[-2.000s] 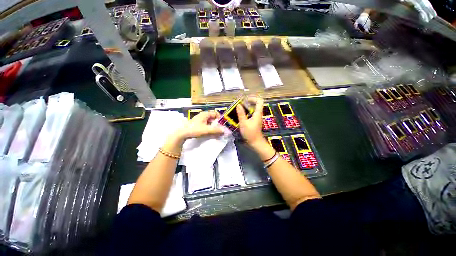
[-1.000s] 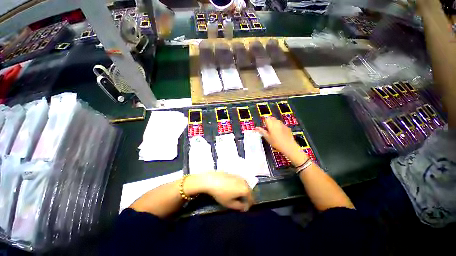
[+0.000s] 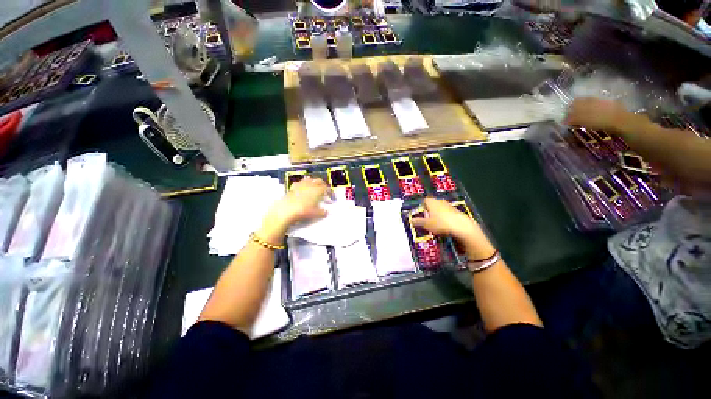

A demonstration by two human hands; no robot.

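Observation:
A clear blister tray [image 3: 374, 288] lies on the bench in front of me. Its far row shows bare keypad phones [image 3: 408, 176] with yellow frames and red keypads. In the near row, three pockets at the left hold phones in white sleeves [image 3: 393, 238]; bare phones are at the right. My left hand [image 3: 300, 204] holds an empty white sleeve [image 3: 337, 224] above the tray's left side. My right hand [image 3: 443, 220] has its fingertips on a bare phone [image 3: 428, 248] in the near row; whether it grips the phone is unclear.
A pile of empty sleeves [image 3: 243, 214] lies left of the tray, a white pad [image 3: 196, 310] at the near edge. Filled trays [image 3: 101, 296] stack at far left. A neighbour's arm [image 3: 647, 140] reaches over trays of bare phones [image 3: 608, 204] at right. A metal post [image 3: 173, 86] stands beyond.
My left hand has moved from the tray's near edge up to its left side, now with a sleeve. My right hand has moved down to a near-row phone. The neighbour's arm has shifted over the right trays.

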